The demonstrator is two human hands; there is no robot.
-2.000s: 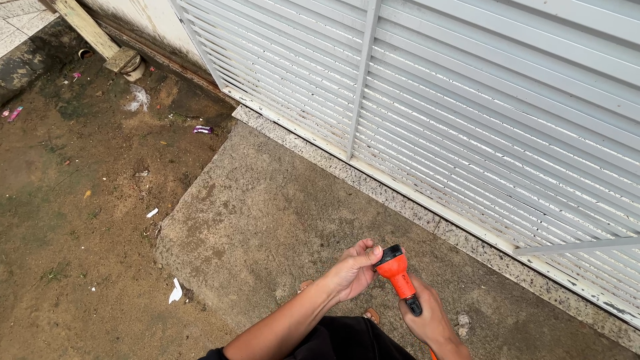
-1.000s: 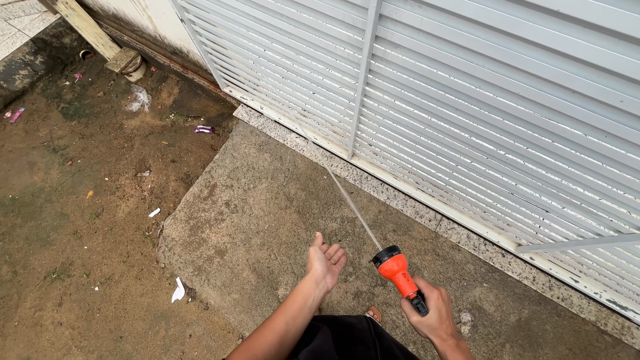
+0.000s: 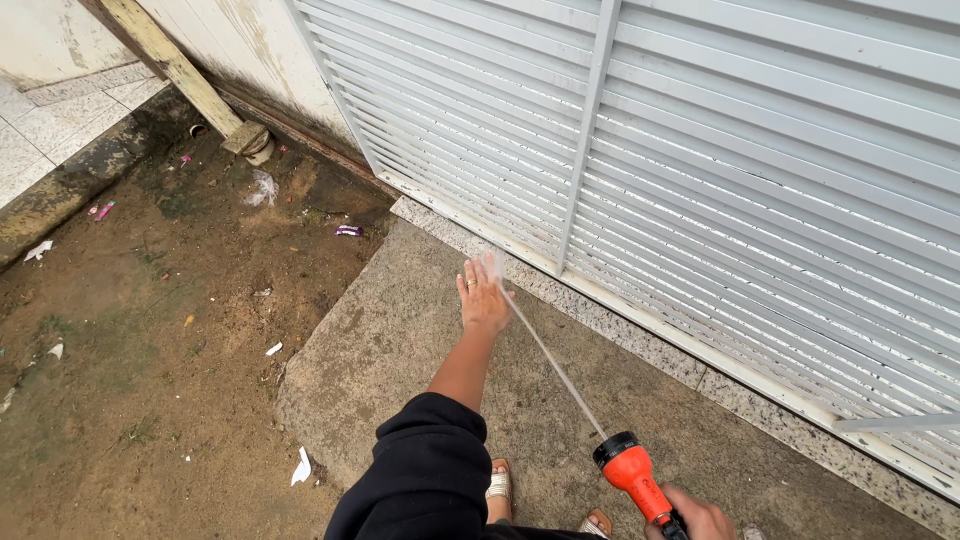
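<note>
My right hand [image 3: 694, 516], at the bottom right, grips an orange hose spray nozzle [image 3: 630, 471] with a black head. A thin, straight jet of water [image 3: 551, 358] leaves the nozzle toward the upper left. My left hand [image 3: 484, 296] is stretched out over the concrete with its fingers spread, a ring on one finger, and holds nothing. The jet strikes it near the fingers and splashes there. Beyond the hand stands a white louvered metal gate [image 3: 480, 112] above a speckled stone sill [image 3: 637, 326].
Left of the concrete slab [image 3: 360, 360] lies bare dirt with a purple wrapper [image 3: 349, 230], clear plastic [image 3: 262, 187] and white scraps [image 3: 301, 467]. A wooden post [image 3: 180, 67] leans near the wall at upper left. My sandaled feet [image 3: 499, 484] are below.
Two seconds ago my left hand was at the nozzle's head and no jet showed. Water now streams out, and my left hand has reached forward into it.
</note>
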